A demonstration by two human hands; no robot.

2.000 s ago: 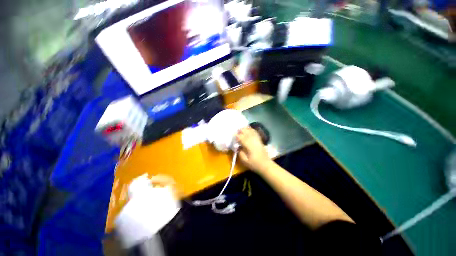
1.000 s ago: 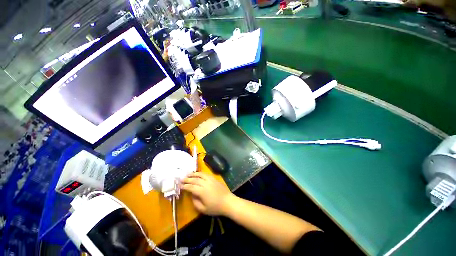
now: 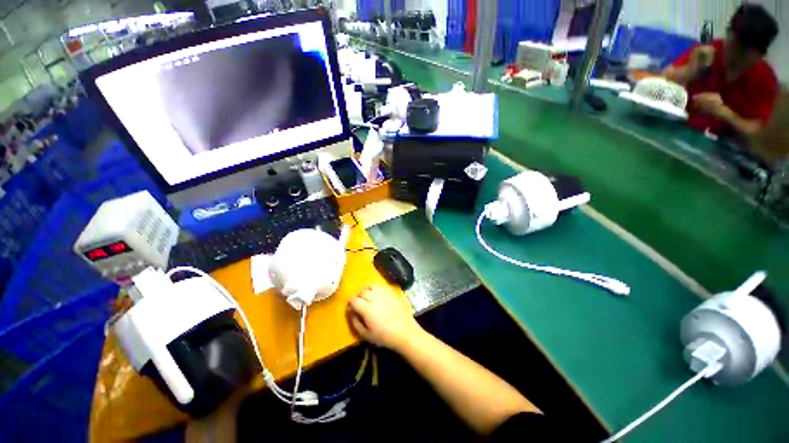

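A white PTZ dome camera with a black ball head (image 3: 195, 333) is tilted at the desk's left front. My left hand is hidden behind and under it; only my wrist (image 3: 213, 426) shows below, supporting it. A second white camera (image 3: 307, 266) stands on the orange desk top, its white cable running down to connectors (image 3: 304, 400) at the front edge. My right hand (image 3: 379, 318) rests on the desk right of this camera, apart from it, fingers curled together, with nothing visible in it.
A monitor (image 3: 251, 95) shows a grey blurred picture. Keyboard (image 3: 259, 232), power supply (image 3: 130, 234) with red digits, and black mouse (image 3: 394, 267) are around the desk. Two more cameras (image 3: 529, 202) lie on the green surface (image 3: 554, 320). A person in red (image 3: 744, 82) sits far right.
My right hand has drawn back from the second camera. The held camera now shows more of its black head than at first. The view has swung, bringing the person into sight.
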